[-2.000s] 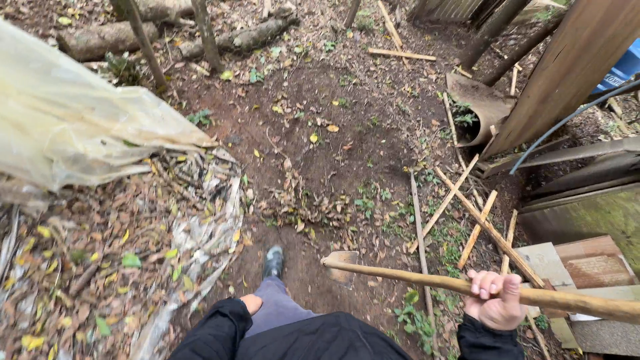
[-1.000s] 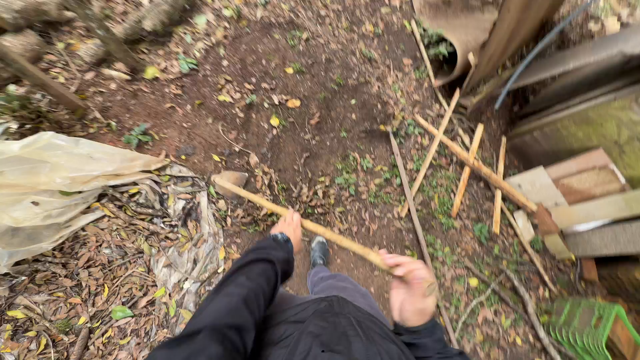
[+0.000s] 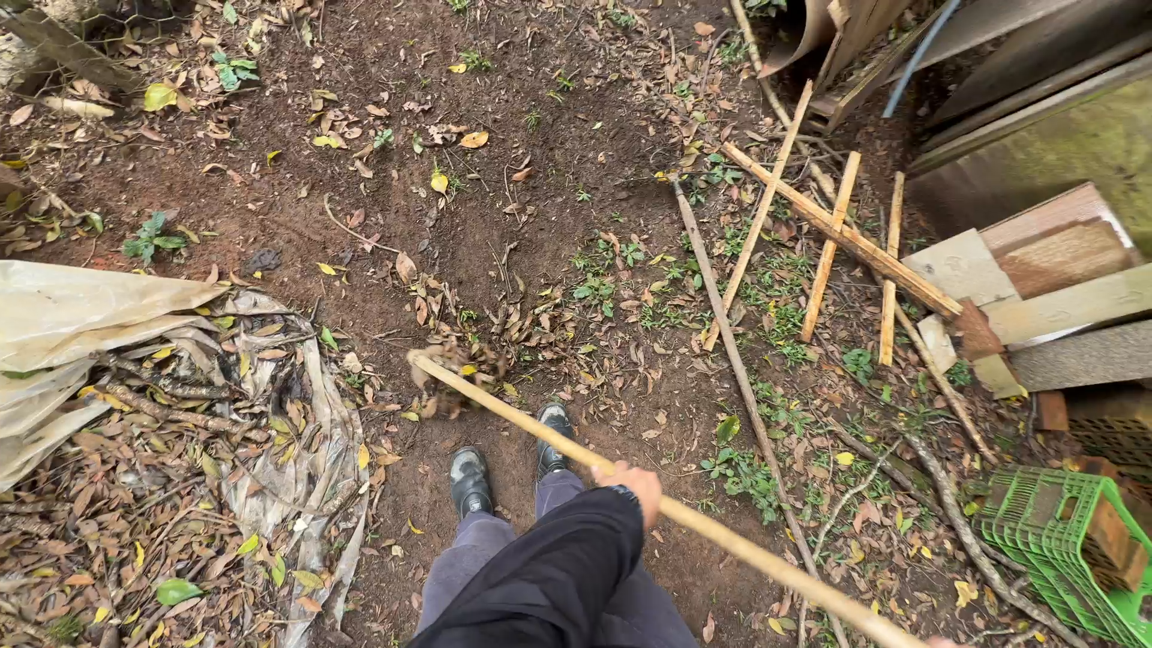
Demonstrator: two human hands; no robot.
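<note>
My left hand point(image 3: 634, 490), in a dark sleeve, is closed around the middle of a long pale wooden handle point(image 3: 531, 423). The handle slants from the bottom right toward the ground ahead of my boots. At its far end the tool's head, which looks like a hoe blade point(image 3: 432, 387), is blurred among dry leaves point(image 3: 481, 360) and soil. Only a sliver of my right hand point(image 3: 940, 643) shows at the bottom edge, beside the near end of the handle; its grip is hidden. Two dark boots point(image 3: 470, 483) stand on bare earth just behind the tool's head.
Leaf-covered plastic sheeting point(image 3: 81, 315) lies at left. To the right are a long pole point(image 3: 729, 342), several wooden strips point(image 3: 832, 243), stacked boards point(image 3: 1062, 261) and a green plastic crate point(image 3: 1044, 531). A curved sheet point(image 3: 805, 36) and leaning panels stand at upper right.
My left hand, off the handle two seconds ago, took hold of it by one second ago. My right hand has since moved to the bottom right edge. The view has shifted.
</note>
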